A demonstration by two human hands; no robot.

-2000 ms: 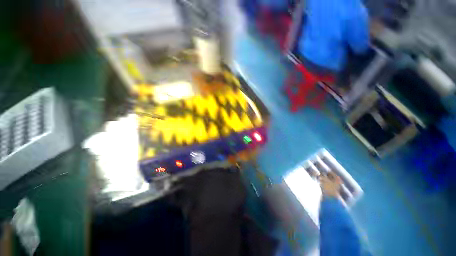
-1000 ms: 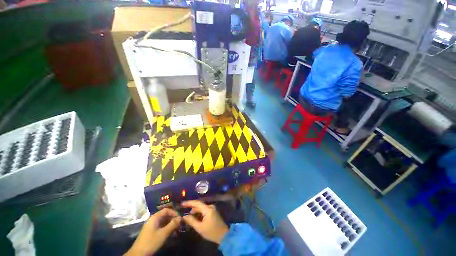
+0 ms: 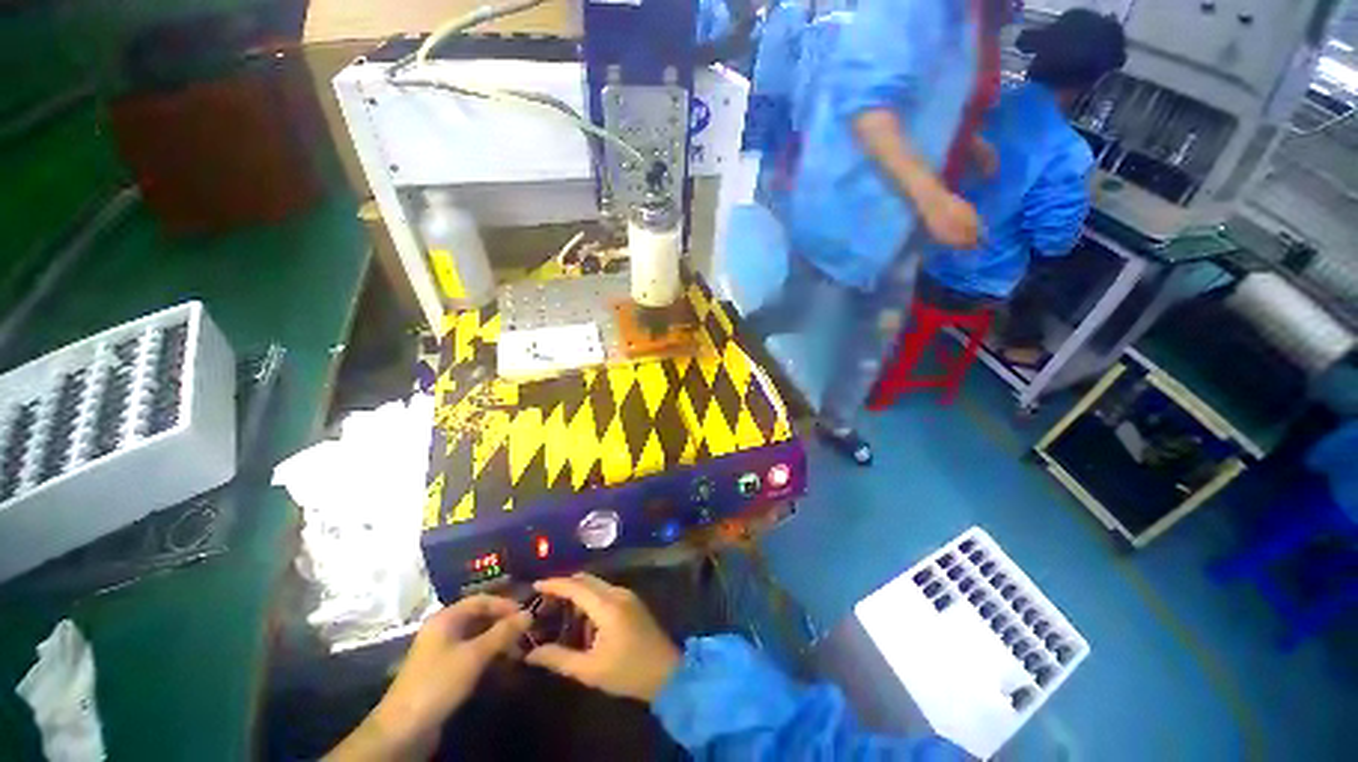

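My left hand [image 3: 453,658] and my right hand [image 3: 614,643] meet in front of the machine's front panel [image 3: 641,514]. They hold a small dark round part [image 3: 547,616] between their fingertips. The fingers partly hide the part. The white foam tray [image 3: 909,651] at the lower right holds rows of dark parts, with some slots empty.
The dispensing machine [image 3: 641,134] stands ahead, its bed covered in hazard tape [image 3: 611,432]. A foam tray [image 3: 119,447] and a crumpled cloth [image 3: 63,692] lie on the green bench at left. A white cloth pile [image 3: 358,521] touches the machine. A person [image 3: 864,164] stands behind it, right.
My hands have stayed together around the dark part, which now shows more between the fingers. A standing person has come into view behind the machine at right. The view has tilted slightly down.
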